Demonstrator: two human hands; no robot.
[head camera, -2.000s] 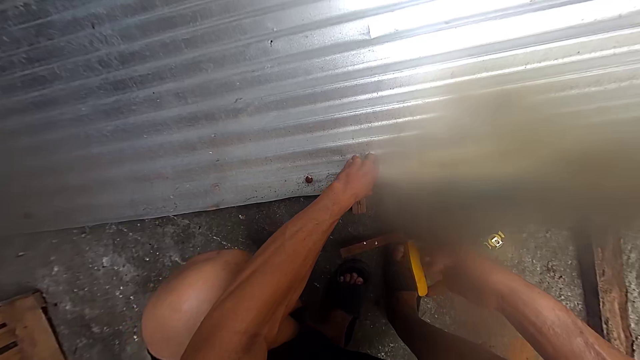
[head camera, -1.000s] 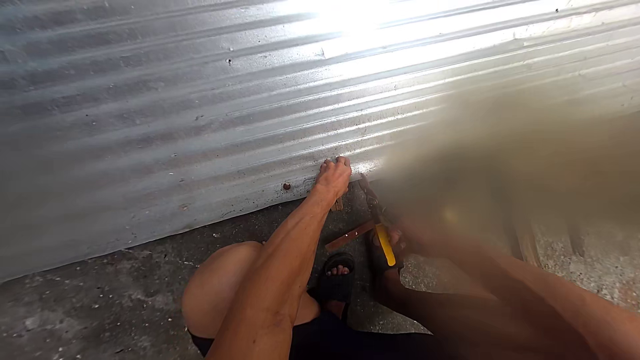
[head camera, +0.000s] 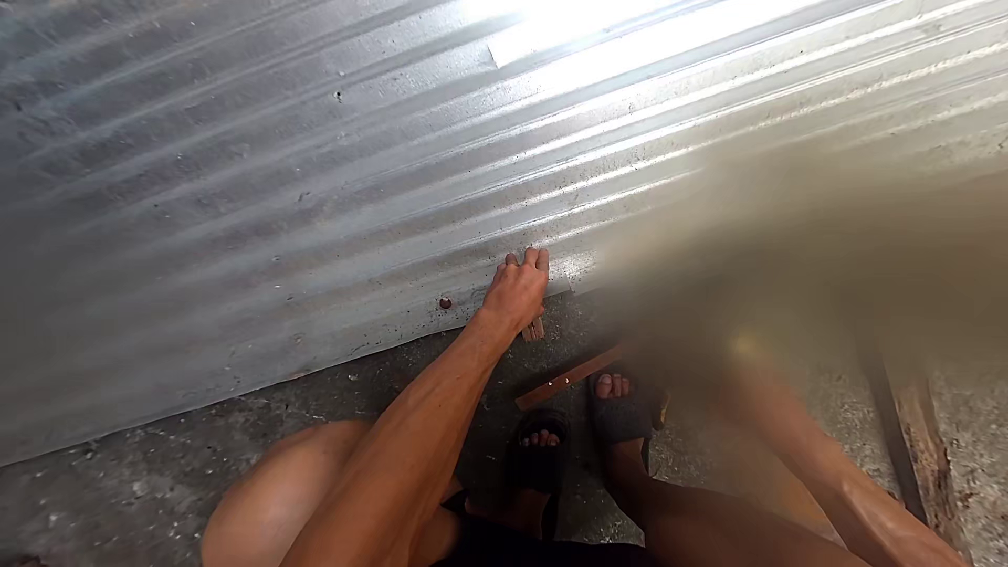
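Note:
My left hand (head camera: 520, 290) rests at the lower edge of a corrugated metal sheet (head camera: 315, 228), its fingers bent against the metal. The end of a small wood piece (head camera: 533, 329) sticks out just below the palm; whether the fingers grip it or the sheet is hidden. To the left, a rusty fastener head (head camera: 446, 302) shows in the sheet. My right hand (head camera: 752, 366) is lost in a large blur at the right, so its fingers and anything in them cannot be made out. Beside the right foot shows a small yellow part (head camera: 664, 409).
A reddish-brown strip (head camera: 568, 379) with small pale spots lies on the rough concrete floor (head camera: 189, 441) in front of my sandalled feet (head camera: 539, 453). At the lower right is a weathered timber length (head camera: 925, 449). My bent left knee is at the lower left.
One second ago a tool with a yellow handle showed at my right hand, its dark end near the sheet's edge; only a small yellow part shows now. My left hand has stayed near the fastener.

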